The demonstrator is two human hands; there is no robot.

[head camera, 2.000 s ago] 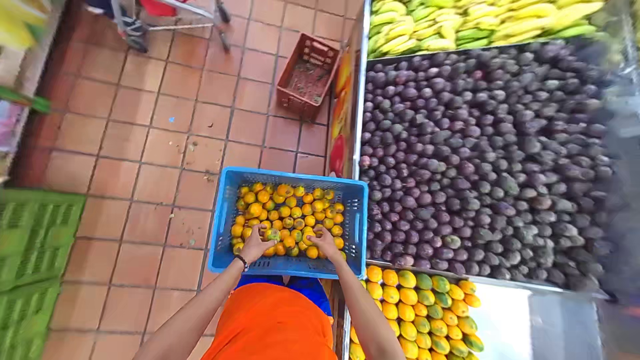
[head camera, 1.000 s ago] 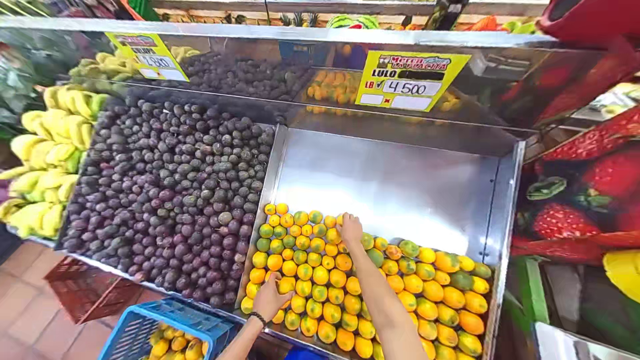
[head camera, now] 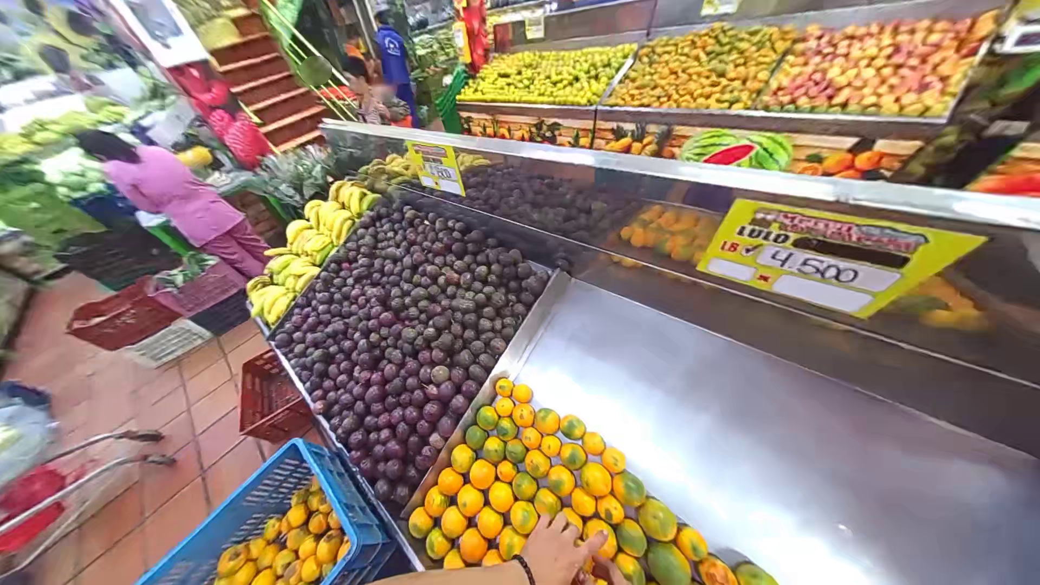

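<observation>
My left hand, with a dark beaded bracelet at the wrist, rests over the front rows of yellow-orange and green lulo fruits, its fingers apart and touching the fruit. Further fingers show beside it at the bottom edge; whether they belong to my right hand is unclear. The fruits lie in rows on a sloping metal display bin. At the lower left stands a blue plastic crate holding more yellow-orange fruits, some with brownish skins. A yellow price sign hangs on the panel behind the bin.
Dark purple round fruits fill the bin to the left, with bananas beyond. A red crate stands on the tiled floor, and a metal cart handle enters at left. A person in pink bends over produce farther back.
The view has swung from the crate to the display. My hands were in the blue crate's fruit two seconds ago, then over the fruit rows in the bin, where my left hand is now.
</observation>
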